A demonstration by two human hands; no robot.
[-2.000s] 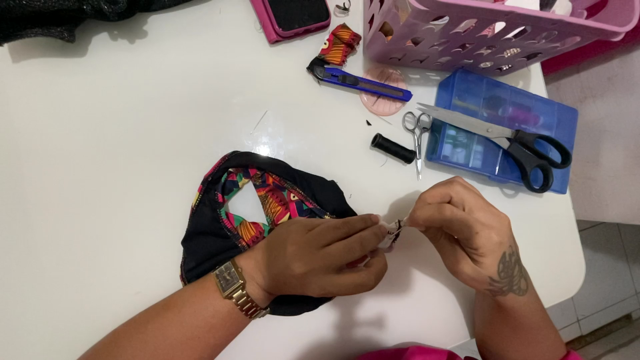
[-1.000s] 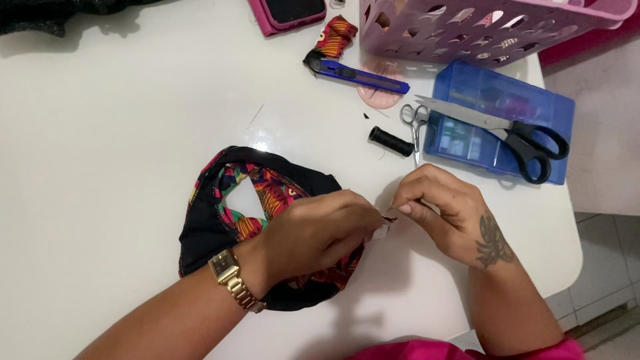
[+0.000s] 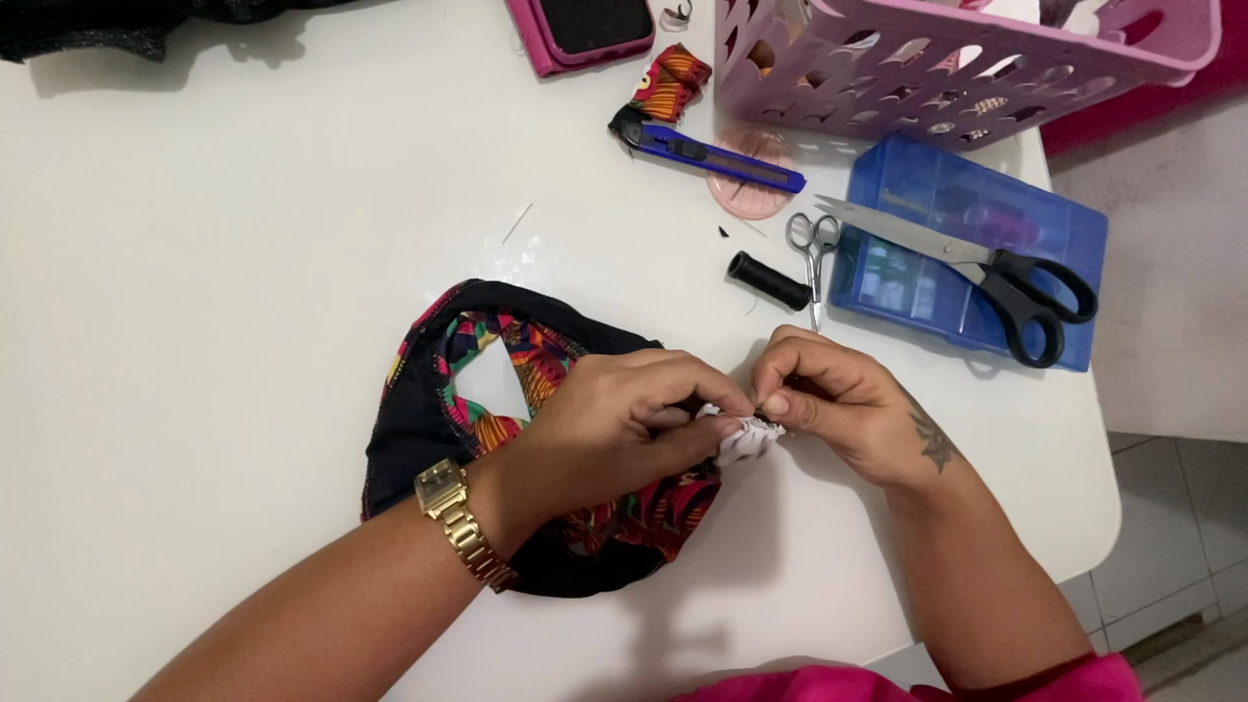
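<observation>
My left hand (image 3: 624, 419), with a gold watch at the wrist, pinches a small gathered white fabric edge (image 3: 749, 439) between thumb and fingers. It lies over a black and multicoloured printed fabric piece (image 3: 419, 419), ring-shaped on the table. Close to the white edge, my right hand (image 3: 829, 400) has its thumb and index fingertip pressed together at the cloth; whether a needle is between them is too small to tell. Above the hands lie a black thread spool (image 3: 769, 281) and small metal scissors (image 3: 813, 255).
Large black-handled scissors (image 3: 975, 263) rest on a blue plastic case (image 3: 1072, 219). A pink basket (image 3: 907, 68) stands behind. A blue utility knife (image 3: 721, 161) overlaps a round pink needle holder (image 3: 751, 200), near a printed scrap (image 3: 673, 83) and a pink-cased phone (image 3: 585, 34). A needle (image 3: 517, 224) lies left.
The fingers of both hands have shifted slightly around the white edge, which shows more now. The printed fabric and the tools lie as before.
</observation>
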